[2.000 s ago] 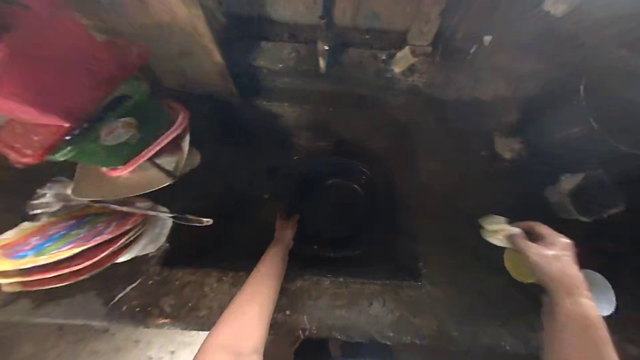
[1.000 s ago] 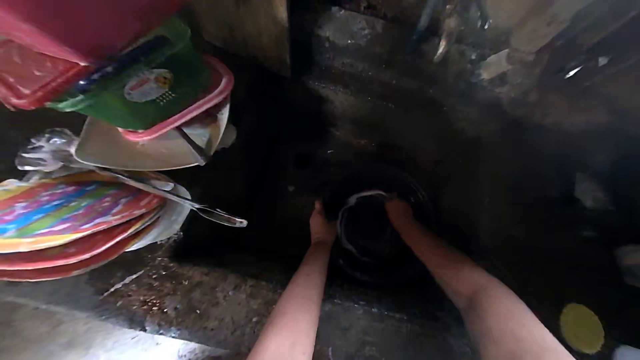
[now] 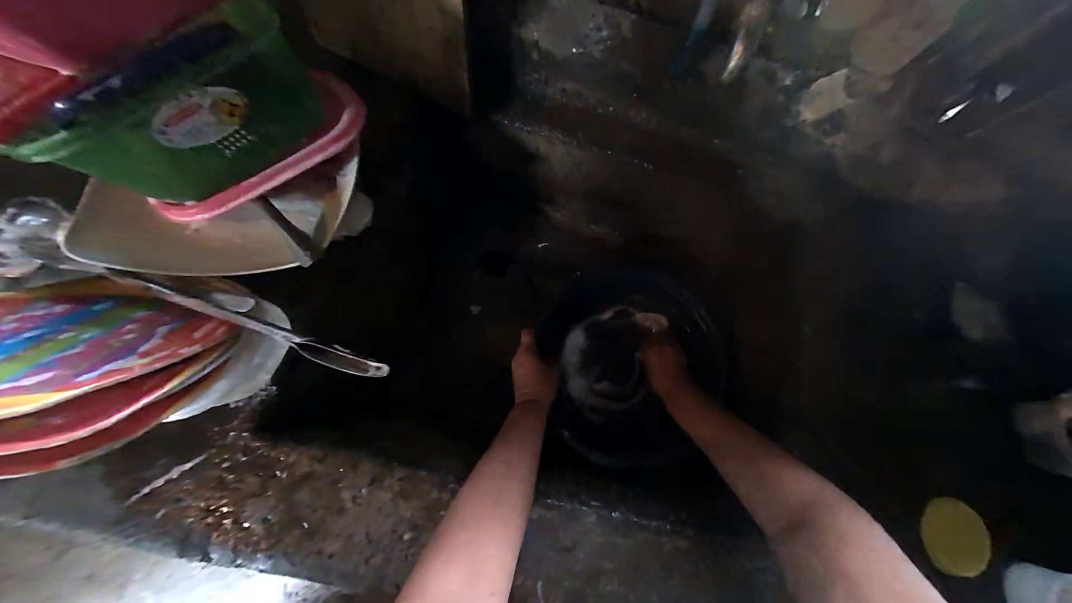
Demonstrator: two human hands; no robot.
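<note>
A dark round pan or basin lies in the dark sink area, with whitish suds in a ring inside it. My left hand grips its left rim, thumb upward. Inside it, towards the right, my right hand presses something pale, perhaps a sponge, against the surface; shadow hides most of the fingers. A round yellow object lies at the lower right, beside a whitish container.
Colourful plates are stacked at the left, with a metal spoon jutting out. Above them stand a green plastic basket and a pink-rimmed tray. A rough concrete ledge runs along the near side.
My right hand has come from the far right, where it held a pale piece beside the yellow object, into the dark pan. My left hand stays at the pan's left rim. The view has shifted.
</note>
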